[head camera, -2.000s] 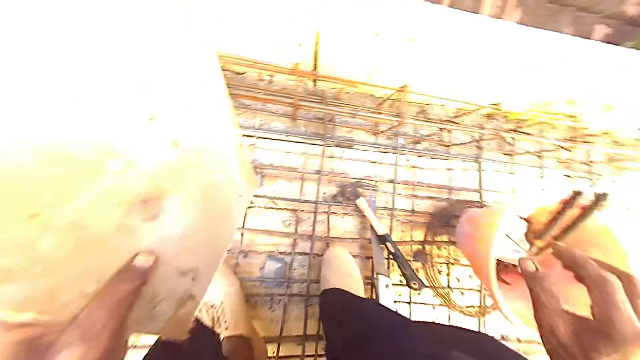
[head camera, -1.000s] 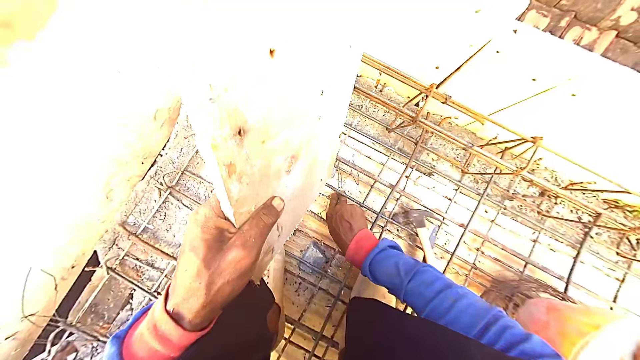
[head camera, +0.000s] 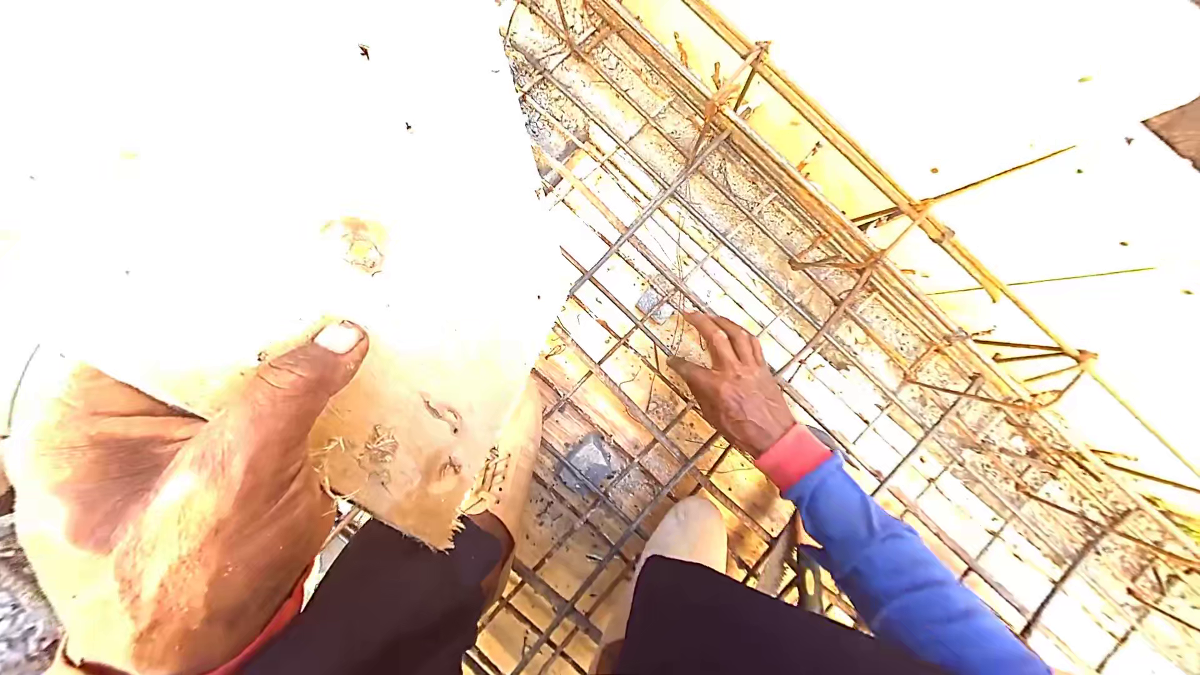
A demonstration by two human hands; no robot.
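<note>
My left hand (head camera: 225, 469) grips the lower end of a pale wooden board (head camera: 394, 469), thumb on its upper face. The board is overexposed and has a rough, splintered end. My right hand (head camera: 736, 380), in a blue sleeve with a red cuff, reaches down to the rebar mesh (head camera: 600, 375), fingers spread. Its fingertips are by a small grey block (head camera: 656, 302) among the bars; whether they touch it I cannot tell. Beside my right forearm a saw blade (head camera: 776, 561) shows in part.
A rusty rebar beam cage (head camera: 872, 267) runs diagonally at the right, with tie wires sticking out. Another grey block (head camera: 586, 464) lies under the mesh near my feet. Bright pale panels (head camera: 1059, 84) extend beyond the cage.
Two seconds ago my right hand was at an orange-pink container on the right; now it is down at the mesh. The board has shifted, still in my left hand. The view has turned.
</note>
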